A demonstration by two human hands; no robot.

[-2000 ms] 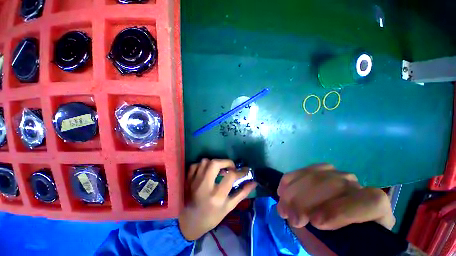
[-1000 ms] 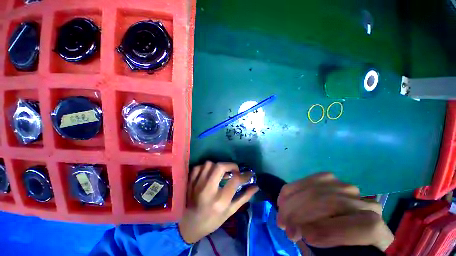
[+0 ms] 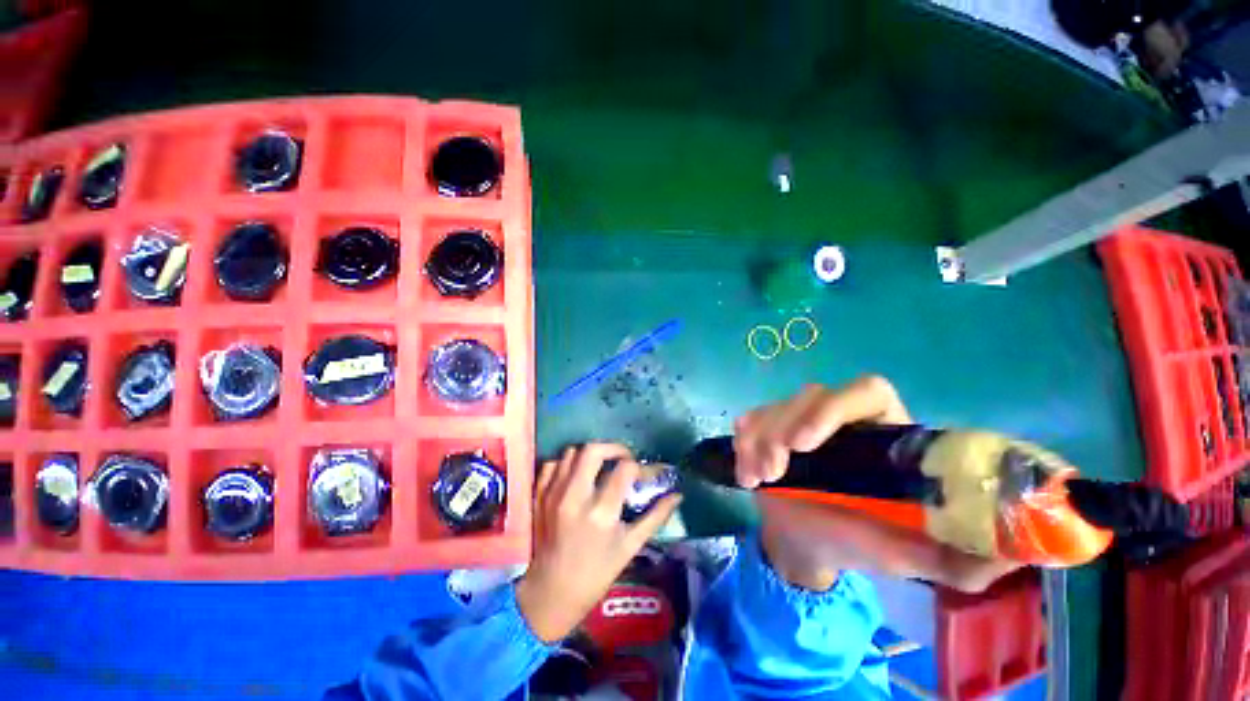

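Note:
My left hand [image 3: 592, 527] holds a small round shiny unit [image 3: 647, 490] in its fingers, low in the middle just right of the filled red tray. My right hand [image 3: 829, 438] grips an electric screwdriver [image 3: 877, 463] with a black and orange barrel and tan tape near its cord end. The screwdriver's dark front end points left at the unit; whether its tip touches the unit cannot be told. Tiny dark specks, likely screws [image 3: 642, 384], lie on the green mat beside a thin blue stick [image 3: 617, 362].
A red compartment tray [image 3: 525, 329] with round units stands at the left. Two yellow rings [image 3: 765, 342] and a green roll with a white ring end [image 3: 828, 263] are on the mat. A grey post [image 3: 1083, 199] and more red trays [image 3: 1117, 295] are at the right. A person shows at top right.
The view has widened and turned, showing more of the tray, post and right-hand trays. The screwdriver's orange and taped rear now shows. Both hands keep their hold.

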